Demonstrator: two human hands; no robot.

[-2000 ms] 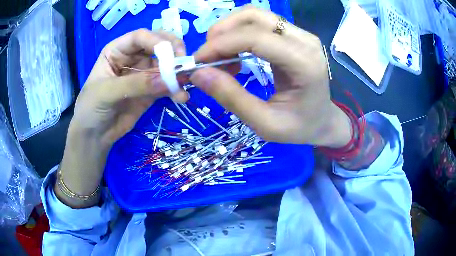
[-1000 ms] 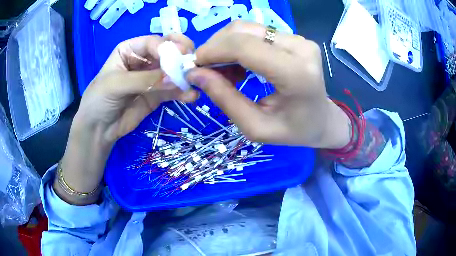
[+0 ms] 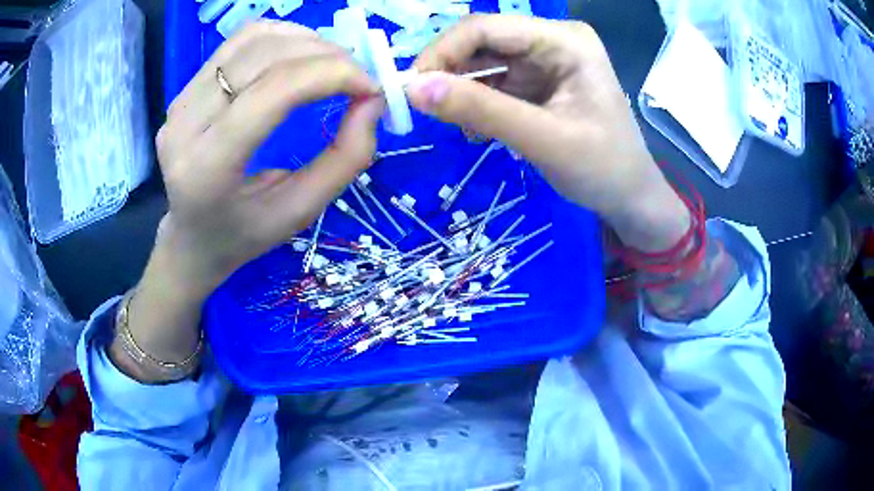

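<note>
A white plastic plate (image 3: 388, 81) is held edge-on between my two hands, above the blue tray (image 3: 565, 316). My left hand (image 3: 273, 134) pinches at the plate's left side, with thin red wires by its fingertips. My right hand (image 3: 546, 115) pinches a white-grey stem (image 3: 482, 73) at the plate's right side; the stem's free end points right. The fingertips hide where stem and plate meet. A pile of wired stems with small white blocks (image 3: 434, 275) lies at the tray's near end.
More white plates (image 3: 407, 40) lie at the tray's far end. A clear box of thin white pieces (image 3: 91, 125) stands at left, above a clear bag (image 3: 34, 307). A clear box with a white sheet (image 3: 692, 81) is at upper right. A patterned sleeve shows at far right.
Both hands have moved up with the plate, which is now more edge-on. My left hand has turned over, its back now facing the camera. The tray has shifted slightly.
</note>
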